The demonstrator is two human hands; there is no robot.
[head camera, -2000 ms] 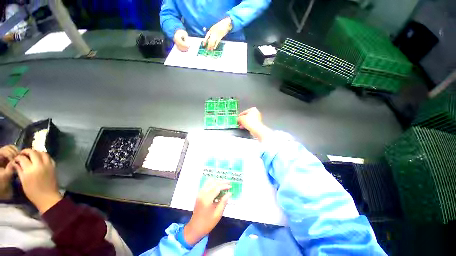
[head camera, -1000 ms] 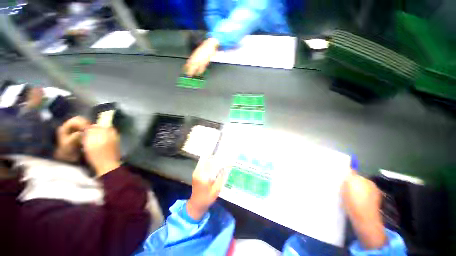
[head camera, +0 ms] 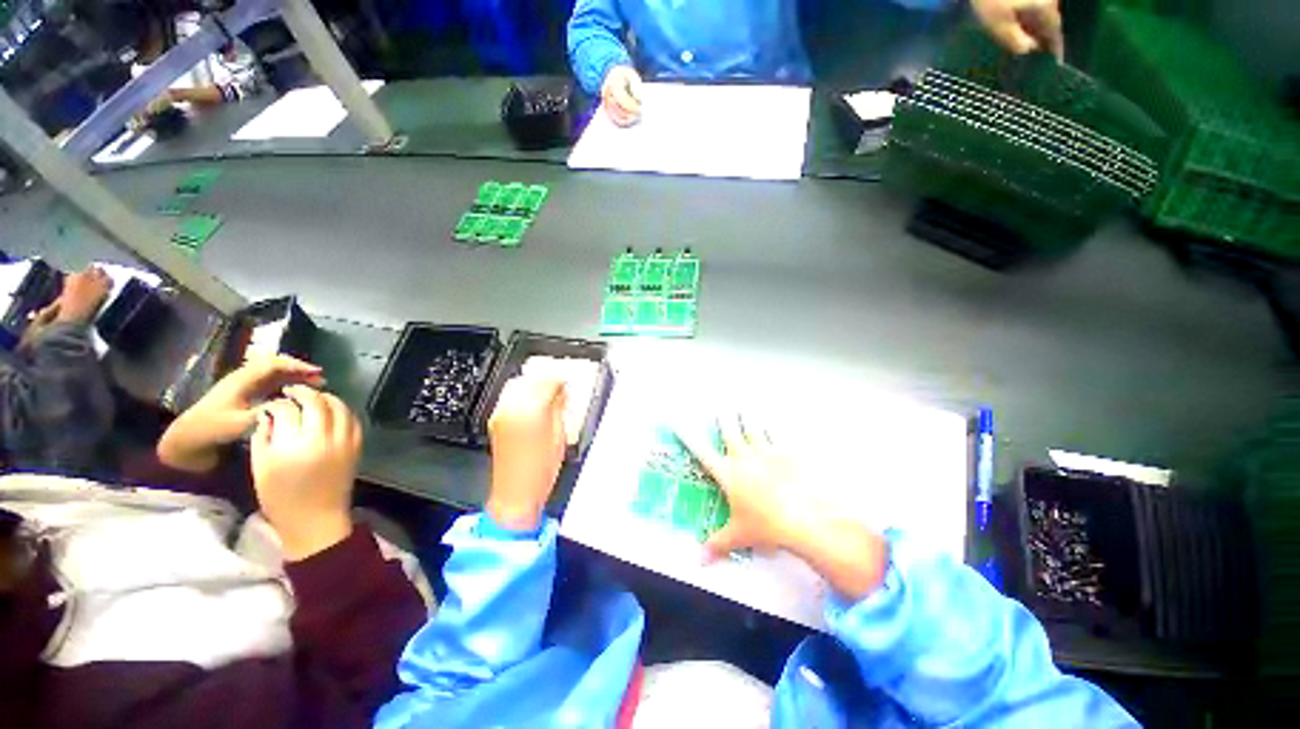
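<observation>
A green PCB panel (head camera: 670,491) lies on the white mat (head camera: 884,456), washed out by glare. My right hand (head camera: 777,491) rests on its upper right part with fingers spread, covering some of it. My left hand (head camera: 528,434) is over the left-hand bin of white parts (head camera: 582,373), fingers curled and hiding part of the heap; I cannot tell whether it pinches anything. A bin of small dark parts (head camera: 445,387) sits just left of it.
Another PCB panel (head camera: 650,295) lies beyond the mat, with one (head camera: 501,212) farther left. A blue marker (head camera: 984,463) is at the mat's right edge, beside the right-hand dark-parts bin (head camera: 1062,548). Stacked panels (head camera: 1027,135) stand far right. People work opposite and at left.
My right hand has moved left from the mat's right edge onto the panel. My left hand has moved from the panel's left side to the white-parts bin. The opposite worker's hand has left the far panel.
</observation>
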